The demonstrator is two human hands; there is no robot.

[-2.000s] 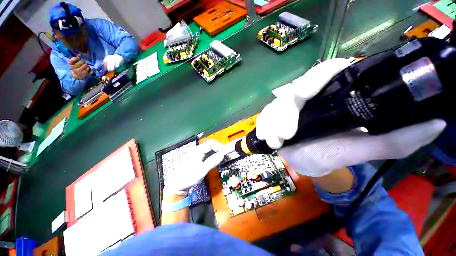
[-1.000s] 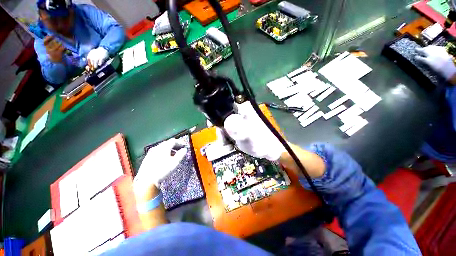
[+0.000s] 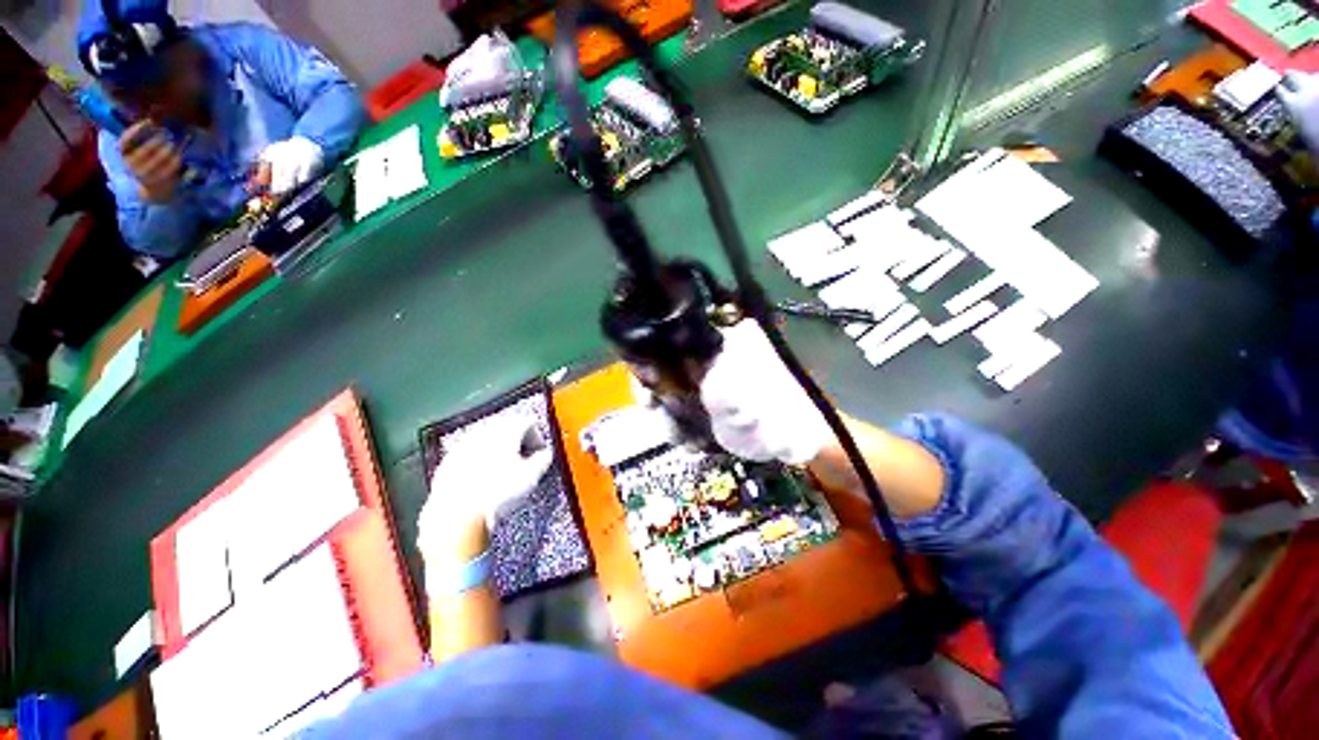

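The green circuit board (image 3: 723, 528), crowded with parts, lies on the orange fixture (image 3: 694, 643). A pale heatsink (image 3: 629, 434) shows at its far edge. My right hand (image 3: 760, 398), in a white glove, is closed around the black electric screwdriver (image 3: 658, 325), held upright over the board's far edge; its bit tip is hidden. My left hand (image 3: 485, 477), white-gloved with a light blue wrist band, is over the screw tray (image 3: 538, 542) left of the fixture. Its fingertips are near the speckled screws; whether they pinch one cannot be seen.
A red board (image 3: 383, 535) with white sheets lies at left. White pieces (image 3: 998, 217) and a thin dark tool (image 3: 825, 311) lie at right. Board assemblies (image 3: 832, 58) stand along the far side. A person (image 3: 217, 116) works at upper left; another hand shows at upper right. Black cords hang near the screwdriver.
The screwdriver has swung from lying across the right side to upright over the board, then moved slightly right. My left hand has left the board's edge and moved to the screw tray.
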